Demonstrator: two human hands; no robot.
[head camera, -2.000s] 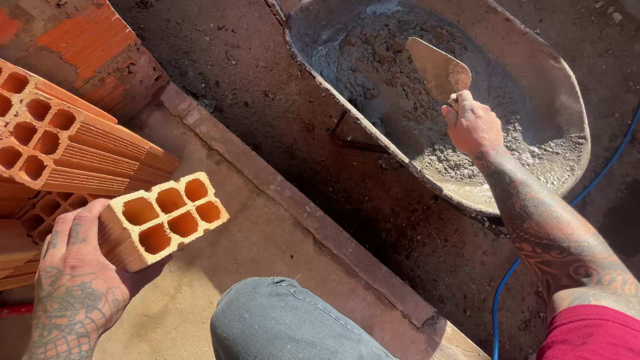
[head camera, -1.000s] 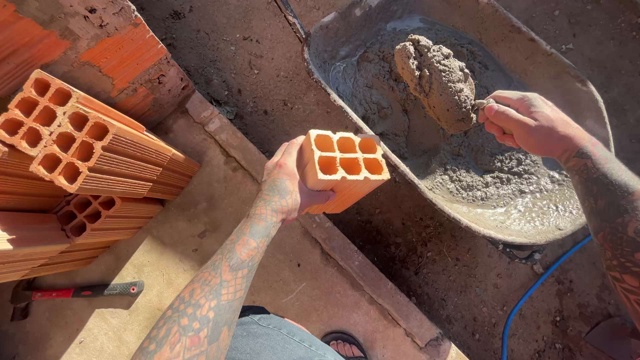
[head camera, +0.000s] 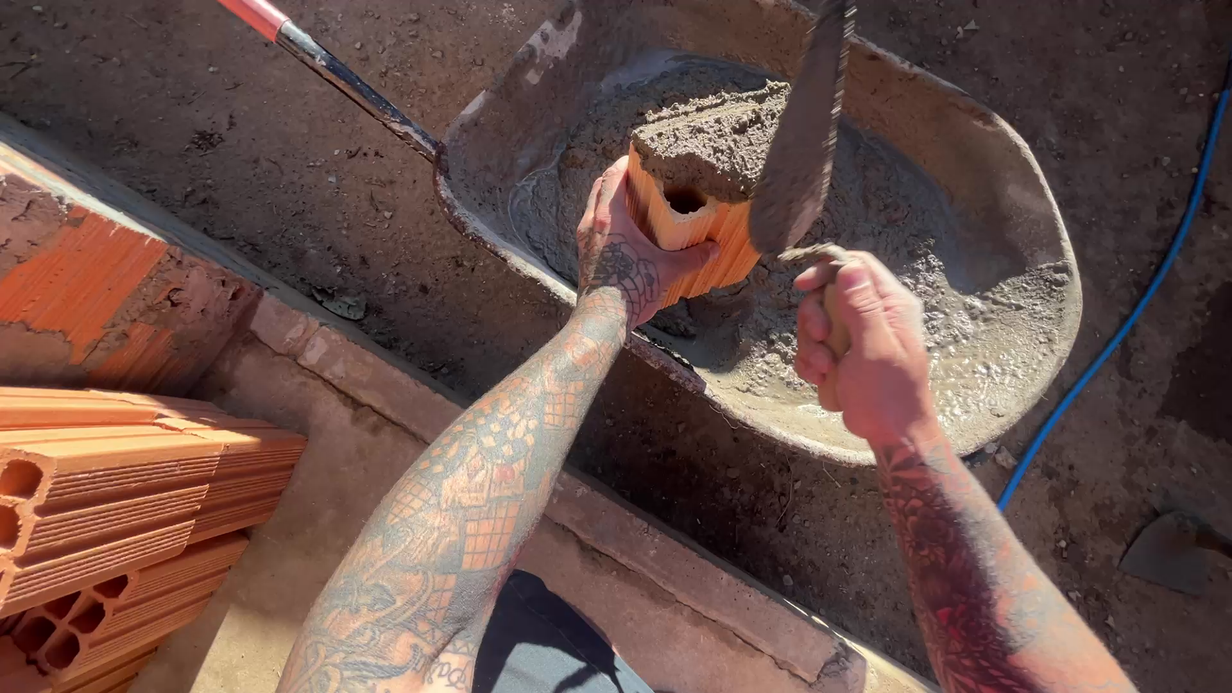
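My left hand (head camera: 630, 245) grips a hollow clay brick (head camera: 736, 241) by its side, over the wheelbarrow tray. Wet mortar (head camera: 717, 135) covers the brick's end face; one hole still shows at the near corner. My right hand (head camera: 861, 342) is closed round the handle of a mason's trowel (head camera: 799, 144). The trowel's blurred blade stands on edge against the right side of the mortared end. Below both hands, the wheelbarrow tray (head camera: 1035, 192) holds grey mortar (head camera: 962, 308).
Stacked hollow clay bricks (head camera: 125, 481) lie at lower left beside a mortar-smeared brick wall (head camera: 87, 279). A concrete ledge (head camera: 674, 577) runs diagonally below the wheelbarrow. A red-and-black handle (head camera: 356, 91) meets the tray's left rim. A blue hose (head camera: 1136, 318) and a metal blade (head camera: 1167, 553) lie at right.
The brick in my left hand has moved from beside the stack to over the wheelbarrow. The trowel was bare, then loaded with mortar; now mortar lies on the brick's end. The view has shifted.
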